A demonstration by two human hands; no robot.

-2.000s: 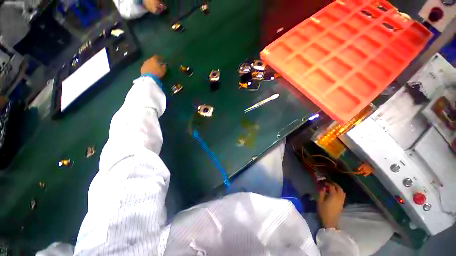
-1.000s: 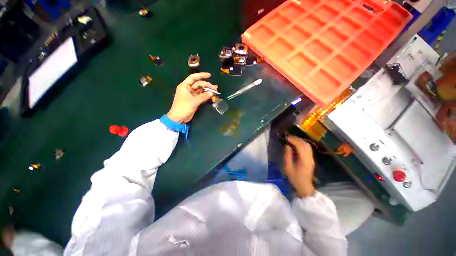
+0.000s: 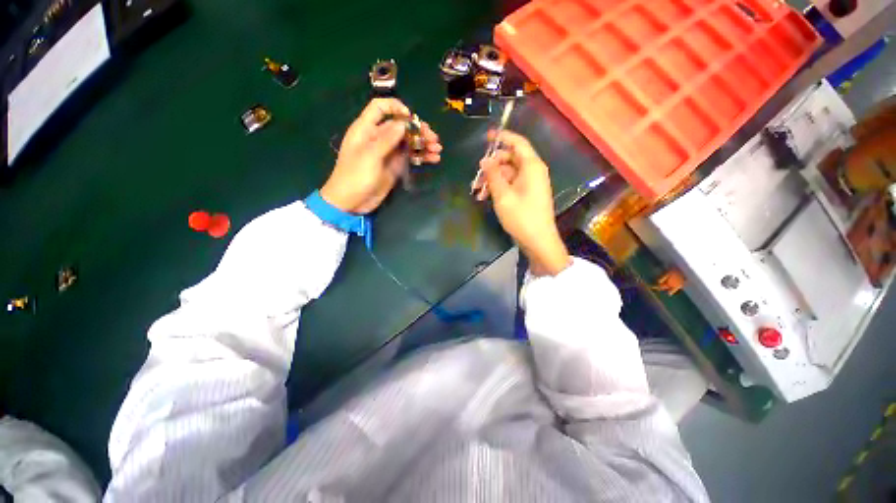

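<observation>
My left hand (image 3: pixel 371 157), with a blue strap at the wrist, holds a small silver camera module (image 3: pixel 415 132) at its fingertips above the green mat. The module is blurred and partly hidden by the fingers. My right hand (image 3: pixel 521 187) is just to the right and holds slim metal tweezers (image 3: pixel 481 178) with a pale upper end. The two hands are close together but do not touch.
Several loose modules lie in a pile (image 3: pixel 476 79) beside the orange-red blister tray (image 3: pixel 658 187). Single modules (image 3: pixel 383 75) and two red discs (image 3: pixel 209 223) lie on the mat. The white machine (image 3: pixel 737 285) stands at the right. Another person's sleeve (image 3: pixel 44 462) shows at lower left.
My right hand has come up from below the bench edge and taken hold of the tweezers from the mat. My left hand has lifted the module near it. The view has shifted slightly.
</observation>
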